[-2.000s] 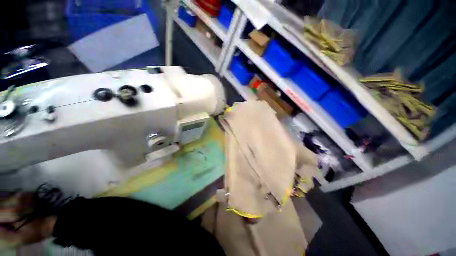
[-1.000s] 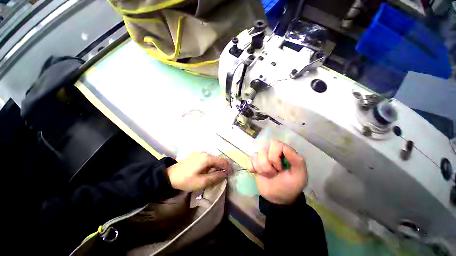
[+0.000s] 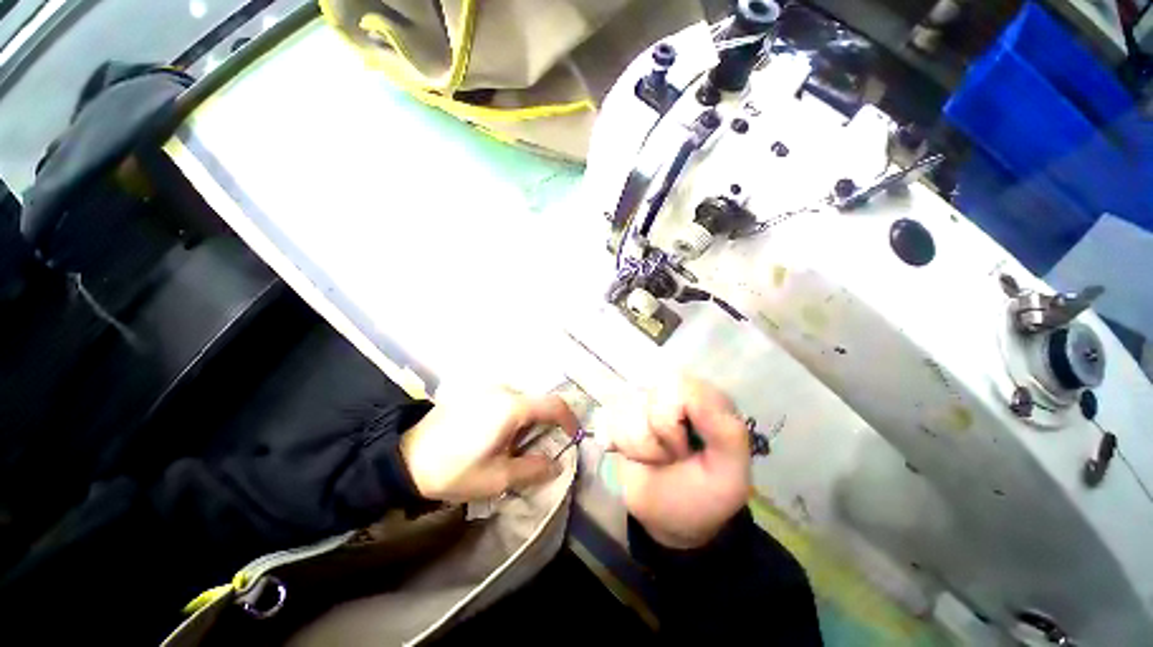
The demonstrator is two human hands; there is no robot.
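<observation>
A beige canvas bag (image 3: 487, 575) lies open below my hands at the table's front edge, with yellow binding and a metal ring (image 3: 263, 597) at its lower left. My left hand (image 3: 481, 445) pinches the bag's upper corner between thumb and fingers. My right hand (image 3: 683, 461) is a loose fist just right of it, closed around a small dark tool (image 3: 694, 434), mostly hidden. Its fingertips are close to the left fingertips, with a small dark piece between them. The glare hides fine threads.
The white sewing machine (image 3: 860, 367) fills the right side, its presser foot (image 3: 647, 307) above my hands. A khaki bag heap with yellow edges (image 3: 531, 57) lies behind the machine head. Blue bins (image 3: 1049, 114) stand at upper right. Dark cloth (image 3: 101, 152) hangs at left.
Earlier the view faced the shelves; now it faces the work. Since one second ago, my right hand has moved slightly left and down, and the bag's corner remains in my left hand.
</observation>
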